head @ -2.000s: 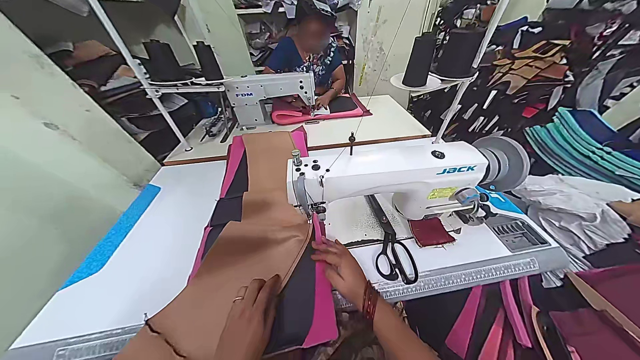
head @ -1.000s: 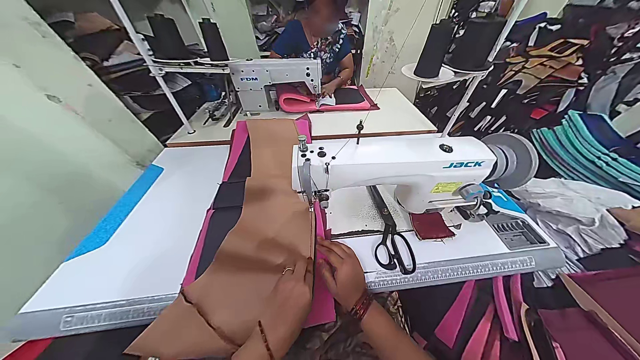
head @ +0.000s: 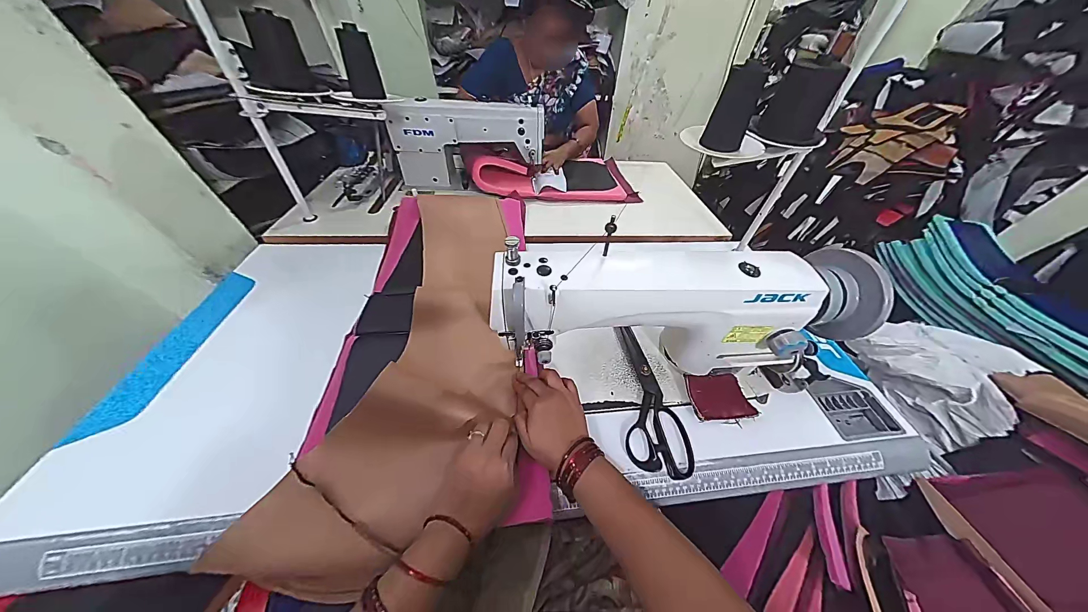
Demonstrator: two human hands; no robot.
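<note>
Under the needle of the white Jack sewing machine (head: 663, 285) lies a layered workpiece: tan fabric (head: 399, 425) over black and pink fabric (head: 535, 489). My left hand (head: 480, 467) rests on the tan fabric, fingers bent and pinching at its edge seam. Just in front of the presser foot, my right hand (head: 548, 416) holds the fabric edge, its fingertips beside my left fingers. What lies beneath my fingertips is hidden. Black-handled scissors (head: 653, 416) lie on the machine bed to the right, near a small maroon fabric scrap (head: 721, 397).
Behind, a person (head: 535, 85) works pink and black fabric at another sewing machine (head: 463, 140). Black thread cones (head: 799, 102) stand on a holder. A blue strip (head: 161, 361) edges the table's left. White cloth (head: 935, 382), teal pieces (head: 986, 280) and maroon pieces (head: 1020, 518) lie at right.
My left hand has come up beside my right, from flatter on the tan fabric to fingers bent at its edge. The tan fabric now covers more of the black and pink layers near my hands.
</note>
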